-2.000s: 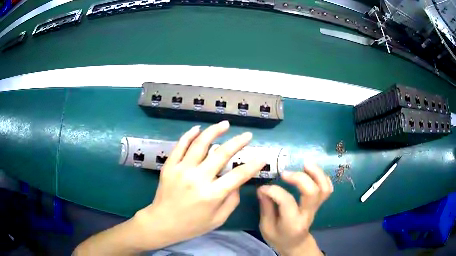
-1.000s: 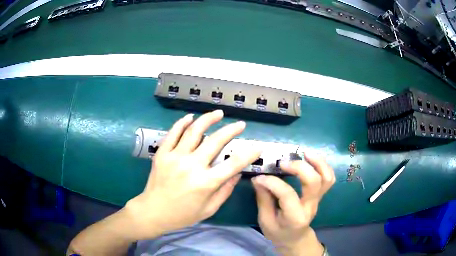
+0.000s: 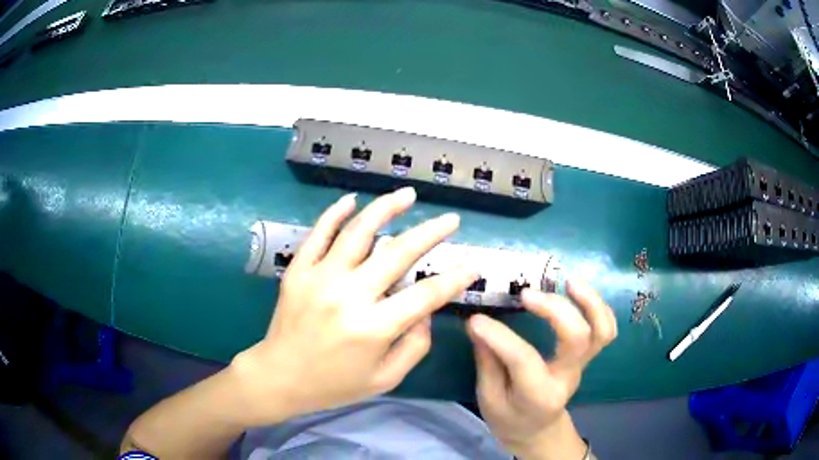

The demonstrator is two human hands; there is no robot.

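Observation:
A pale power strip housing (image 3: 494, 265) lies lengthwise in front of me on the green mat. My left hand (image 3: 346, 310) lies across its middle, fingers spread over the top and thumb at the near side, holding it and hiding some openings. My right hand (image 3: 539, 368) is at its right end, thumb and index finger apart, the index fingertip close to the last opening. I see no part between its fingers. A second, darker housing (image 3: 422, 148) lies just beyond, its row of black openings facing up.
Small copper-coloured parts (image 3: 641, 262) are scattered at right, beside a slim white pen or knife (image 3: 703, 329). Stacked black housings (image 3: 714, 225) stand at far right. A white stripe (image 3: 404, 107) crosses behind. Blue stools (image 3: 763, 404) stand below the edge; a metal machine is at upper right.
The view has shifted, so the mat's things sit further right and higher. My right index finger has moved off the last opening, which now shows, and finger and thumb have spread. My left hand stays on the housing.

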